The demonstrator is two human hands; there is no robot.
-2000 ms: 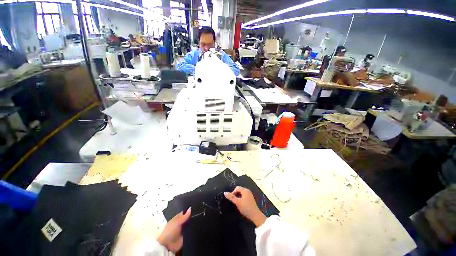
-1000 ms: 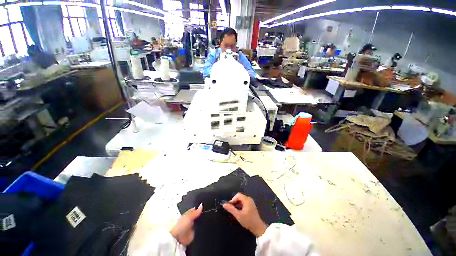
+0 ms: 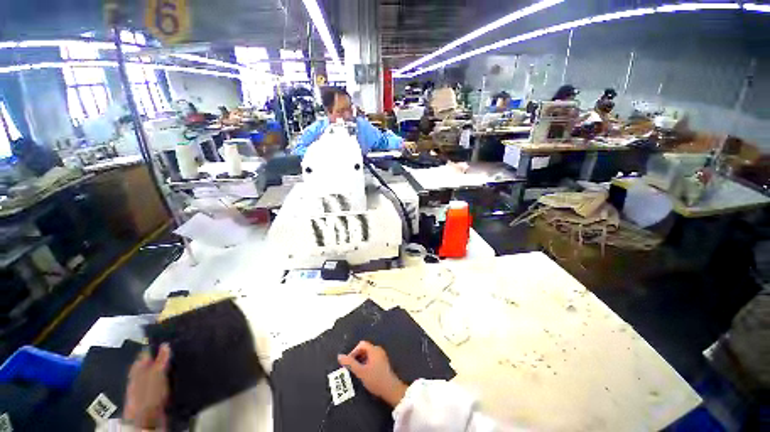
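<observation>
My left hand point(image 3: 149, 386) holds a black fabric piece point(image 3: 214, 354) up at the left, between the two piles; the hand is slightly blurred. A pile of black panels point(image 3: 384, 354) lies centrally in front of me, with a white label with dark lettering point(image 3: 340, 386) on its top piece. My right hand point(image 3: 368, 368) is over this pile just above the label, thumb and fingertips pinched together; whether a small tool is in them cannot be told. At the left edge, another stack of black panels point(image 3: 105, 371) shows a white label point(image 3: 101, 408).
A blue bin point(image 3: 42, 366) stands at the far left. A white sewing machine point(image 3: 338, 211) is behind the pale table point(image 3: 540, 337), with a black block point(image 3: 335, 270) at its base and an orange-red thread cone point(image 3: 455, 231) to its right. A person in blue point(image 3: 363, 135) sits beyond it.
My left hand has moved left off the central pile with a black piece. A white label now shows on the central pile beside my right hand. The camera view has shifted.
</observation>
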